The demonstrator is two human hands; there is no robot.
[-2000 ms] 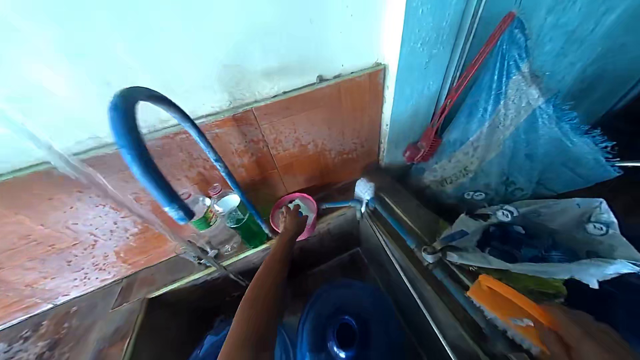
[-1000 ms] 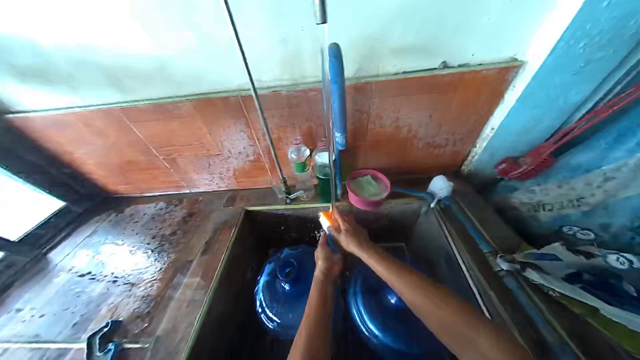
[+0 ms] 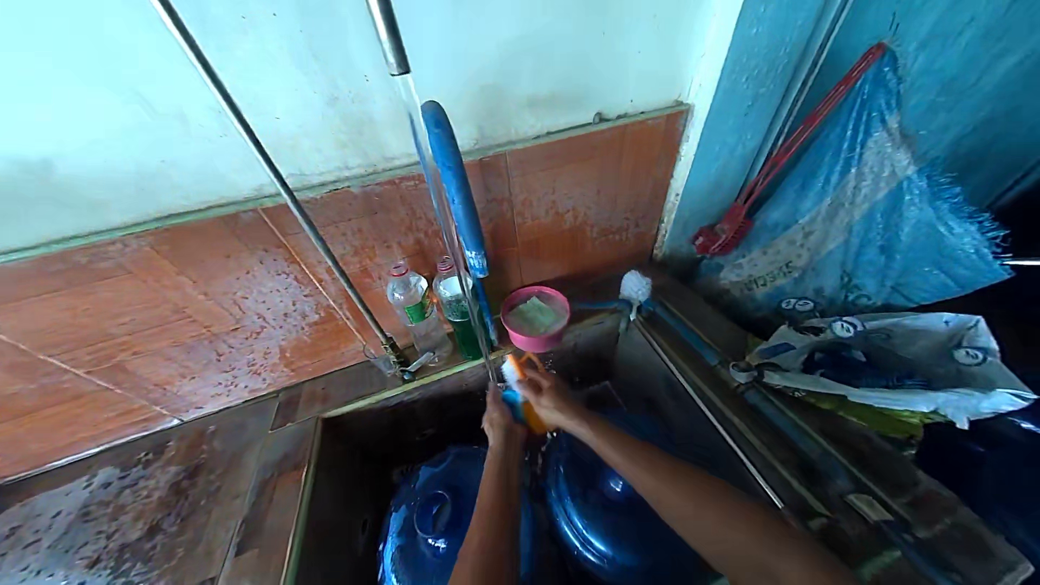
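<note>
Over the sink basin, my right hand point(image 3: 546, 396) is closed on an orange brush point(image 3: 513, 370) with white bristles. My left hand point(image 3: 501, 418) is beside it, under a stream of water from a metal spout point(image 3: 388, 36), holding something small and blue; its shape is partly hidden by the fingers. Below my forearms, a blue plastic water jug point(image 3: 435, 513) lies in the basin at the left and another blue water jug point(image 3: 613, 512) at the right. A pink plastic bowl point(image 3: 535, 318) with a pale green cloth or sponge in it sits on the ledge just behind my hands.
A clear bottle point(image 3: 418, 313) and a bottle of green liquid point(image 3: 459, 313) stand on the ledge by a thin metal pipe point(image 3: 276, 175). A white-bristled brush point(image 3: 634, 288) is at the basin's back right corner. Rightward are a red long-handled brush point(image 3: 725, 233), blue sack point(image 3: 845, 211) and white bag point(image 3: 967, 333).
My right hand has left the pink bowl, and both hands have come together under the water stream over the basin. The orange brush seen at the right two seconds ago is between them now.
</note>
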